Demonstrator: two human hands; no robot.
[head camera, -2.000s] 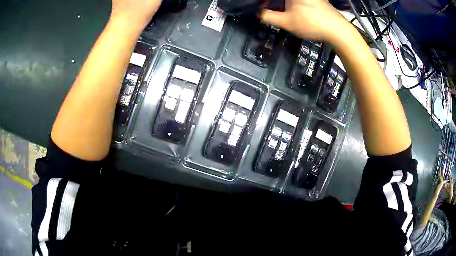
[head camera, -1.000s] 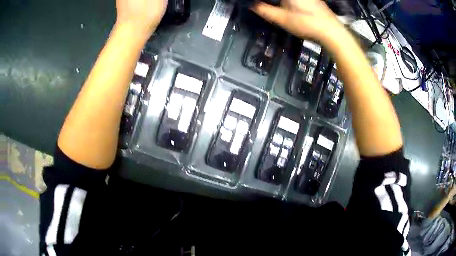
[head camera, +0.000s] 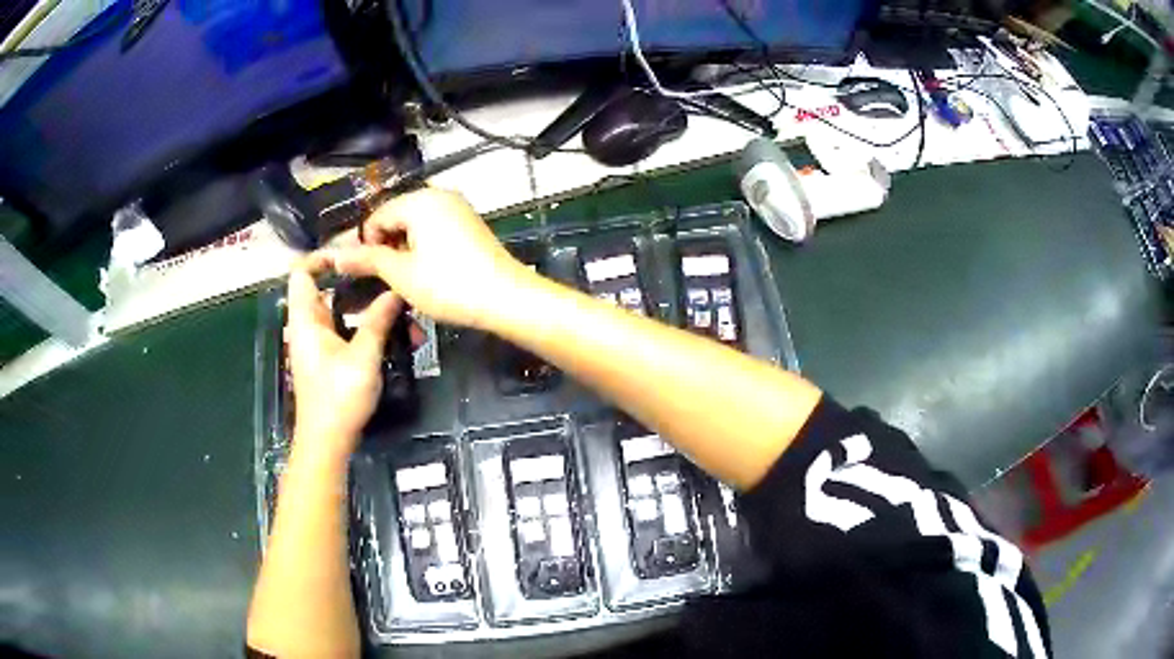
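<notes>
A clear blister tray (head camera: 784, 337) holds black handsets with white labels, such as the front-row one (head camera: 547, 525). My left hand (head camera: 337, 367) is over the tray's back left, with a dark object (head camera: 355, 299), which looks like a handset, between thumb and fingers. My right hand (head camera: 438, 258) meets it from the right, its fingers bent at the object's upper end. Whether the right fingers grip it is hidden. Another black shape lies below the hands. A white paper slip (head camera: 425, 350) shows beside them.
A white-grey barcode scanner (head camera: 805, 193) lies behind the tray's right corner. A black mouse (head camera: 633, 126) and loose cables lie on the white strip (head camera: 515, 180). Monitors (head camera: 167, 97) stand behind. A second dark mouse (head camera: 872, 95) is at the back right. Red stool parts show lower right.
The view has tilted up, bringing monitors, mouse and scanner into sight. My hands, apart and cut off at the top edge before, are now together over the tray's back left.
</notes>
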